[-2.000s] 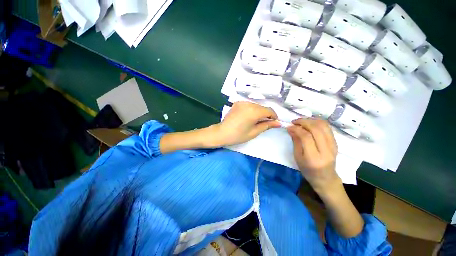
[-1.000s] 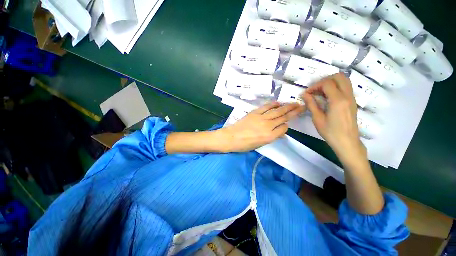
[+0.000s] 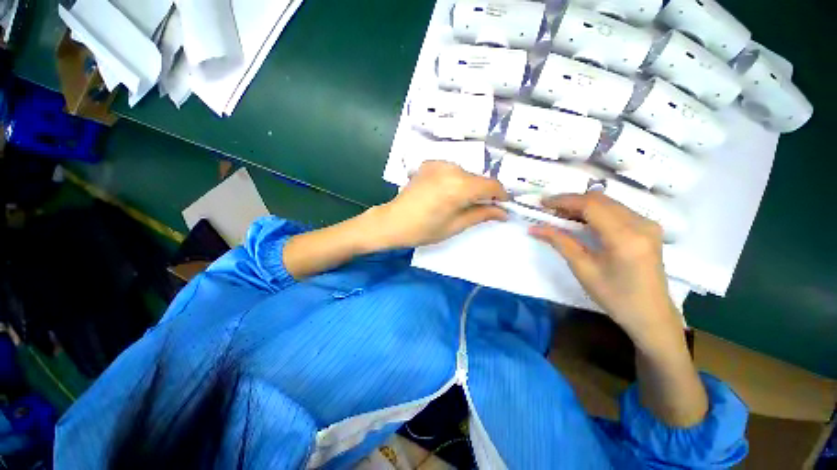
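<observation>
A white label sheet is held over the bench's near edge. My left hand pinches its upper edge between thumb and fingers. My right hand holds the same edge further right, where the sheet is folded or curled between the hands. Whether a sticker is at the fingertips cannot be told. Rows of wrapped white cylinders lie just beyond the hands on large white backing sheets. The cylinders have small dark marks and shiny greyish wrap at their ends. The hands partly hide the nearest row.
The dark-green bench runs under the sheets. Loose curled white paper lies at the upper left. A pale board piece is at the left below the bench edge. An open cardboard carton stands at the lower right.
My right hand has moved back from the cylinders to the label sheet, towards me. My left hand has drawn slightly left and now pinches the sheet's edge. The sheet is raised and spread again.
</observation>
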